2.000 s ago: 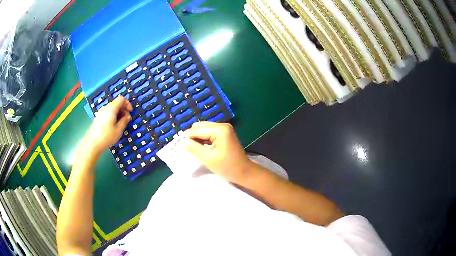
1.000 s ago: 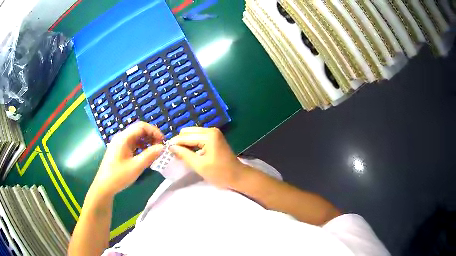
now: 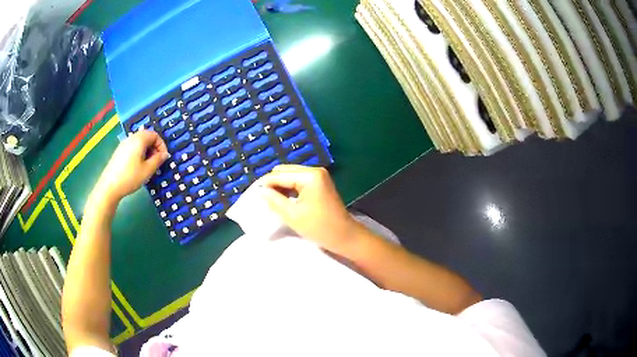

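A black foam insert tray (image 3: pixel 229 127) lies tilted on the bench, with blue parts in rows of slots. White dots show on the parts, densest in the columns nearest my left hand. A white header label (image 3: pixel 189 83) is at its top edge. My left hand (image 3: pixel 136 162) is over the tray's left edge, fingertips close together at the upper left parts; whether they pinch a label is too small to tell. My right hand (image 3: pixel 307 202) holds the white label sheet (image 3: pixel 255 209) at the tray's lower edge. The blue cover (image 3: pixel 185 38) lies open beyond the tray.
Tall stacks of pale layered boards stand at the upper right (image 3: pixel 482 77) and lower left (image 3: pixel 31 293). A clear plastic bag (image 3: pixel 42 84) with dark contents is at the far left. The green bench (image 3: pixel 370 125) carries yellow and red tape. Grey floor (image 3: pixel 517 244) is at the right.
My left hand has moved from the label sheet up and left to the tray's left edge, uncovering the lower rows. My right hand still holds the sheet, which now looks blank.
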